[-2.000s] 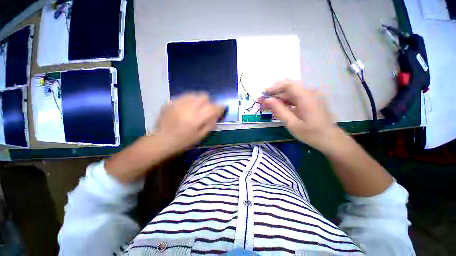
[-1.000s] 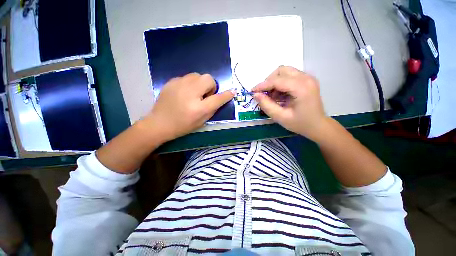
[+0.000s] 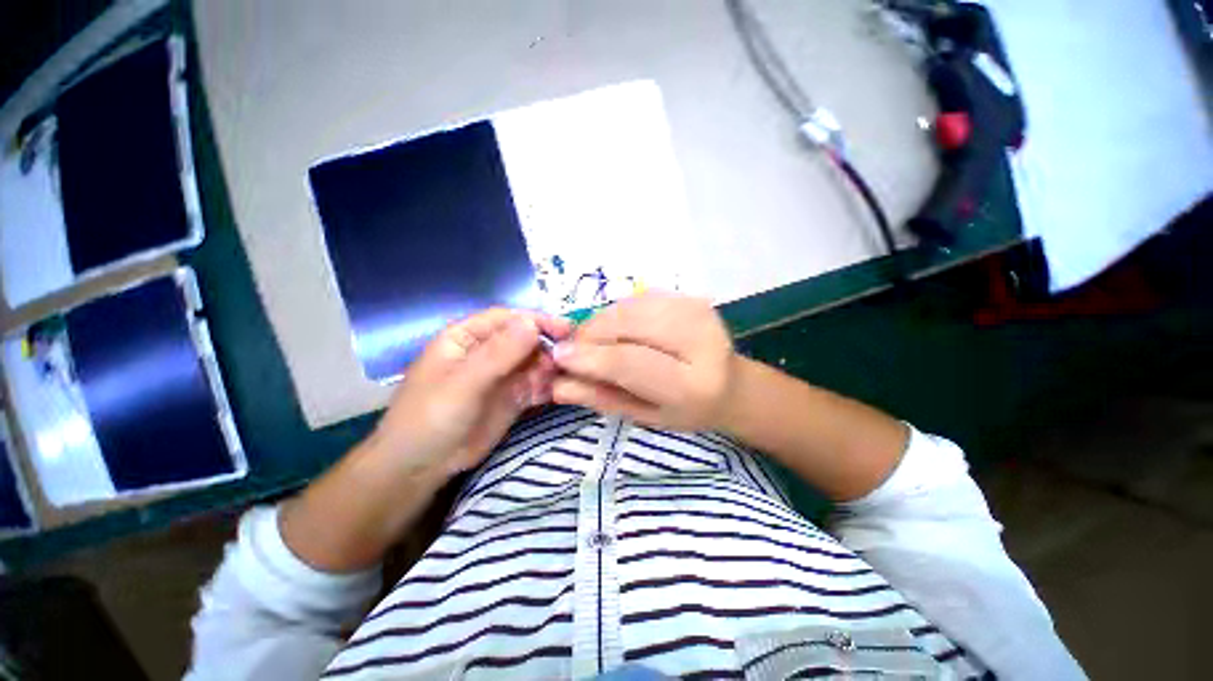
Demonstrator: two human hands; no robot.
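Observation:
The tablet assembly (image 3: 599,173) lies on the beige mat in front of me, its dark half on the left and white half on the right. Thin lead wires (image 3: 585,282) lie on the white half near the slab's near edge. A bit of the green circuit board (image 3: 580,315) shows beside my fingers. My left hand (image 3: 466,379) and my right hand (image 3: 652,362) meet at the slab's near edge, fingertips together. A tiny pale piece (image 3: 547,342) shows between the fingertips; what it is cannot be told.
The black soldering gun (image 3: 968,133) with a red trigger lies at the mat's right edge. A power cord (image 3: 858,193) with a white connector runs beside it. More tablet assemblies (image 3: 153,386) lie at left. White paper (image 3: 1117,146) is at far right.
My hands have moved from over the slab's wires to its near edge and come together at the fingertips. The view has shifted and turned, with the slab now further left and tilted.

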